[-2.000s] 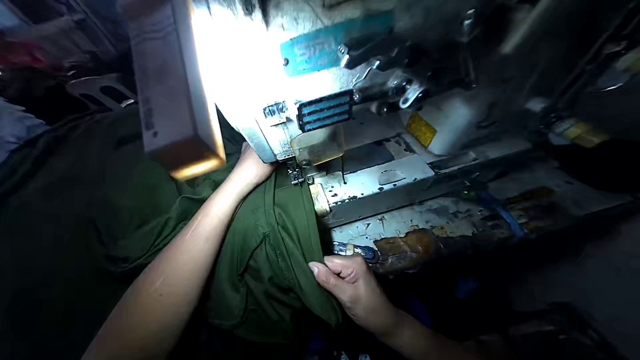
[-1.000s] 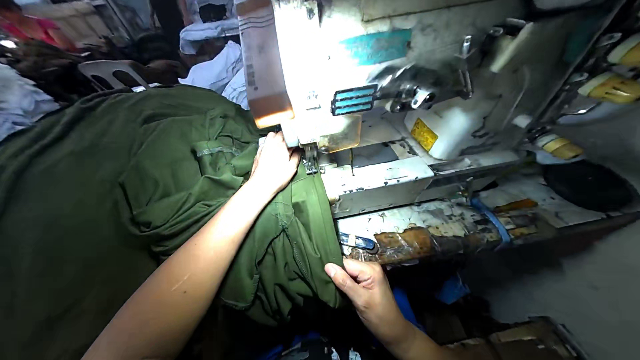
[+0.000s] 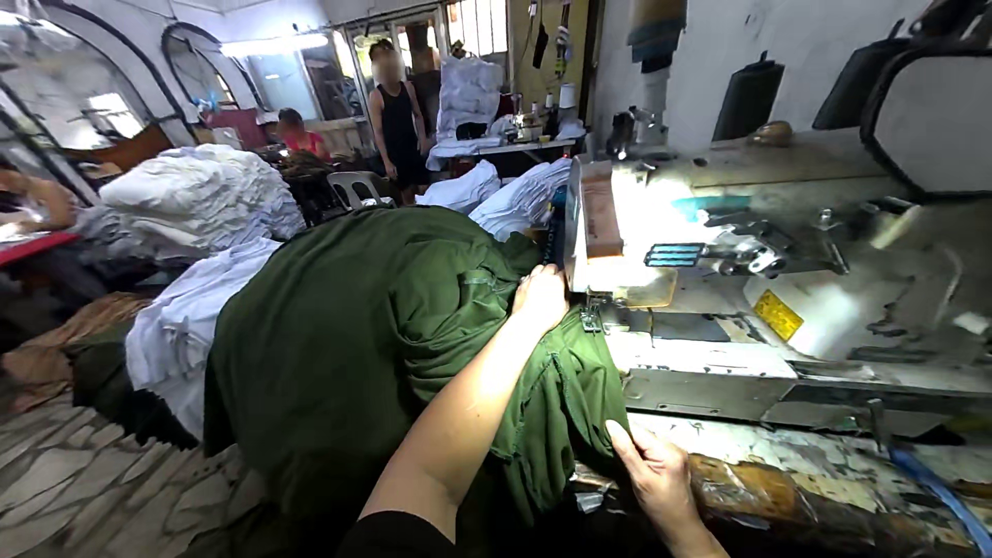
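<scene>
Dark green fabric (image 3: 325,333) lies in a large heap over the left side of the work area and runs under the presser foot (image 3: 590,316) of an industrial sewing machine (image 3: 721,271). Just left of the foot, my left hand (image 3: 542,298) grips the fabric, its fingertips partly hidden behind the machine head. My right hand (image 3: 657,465) holds the fabric's near right edge between thumb and fingers, below the machine bed (image 3: 705,387). The needle's tip cannot be made out in the glare.
White garments (image 3: 186,310) and a white cloth pile (image 3: 201,194) stand beyond the green heap. A person in a dark sleeveless top (image 3: 399,124) stands at the back near a plastic chair (image 3: 358,186); another in red (image 3: 301,139) sits. A blue strap (image 3: 942,488) hangs at the right.
The view has swung up and left, showing more of the room. Both hands stay on the green fabric; its strip beside the presser foot now lies more bunched and folded.
</scene>
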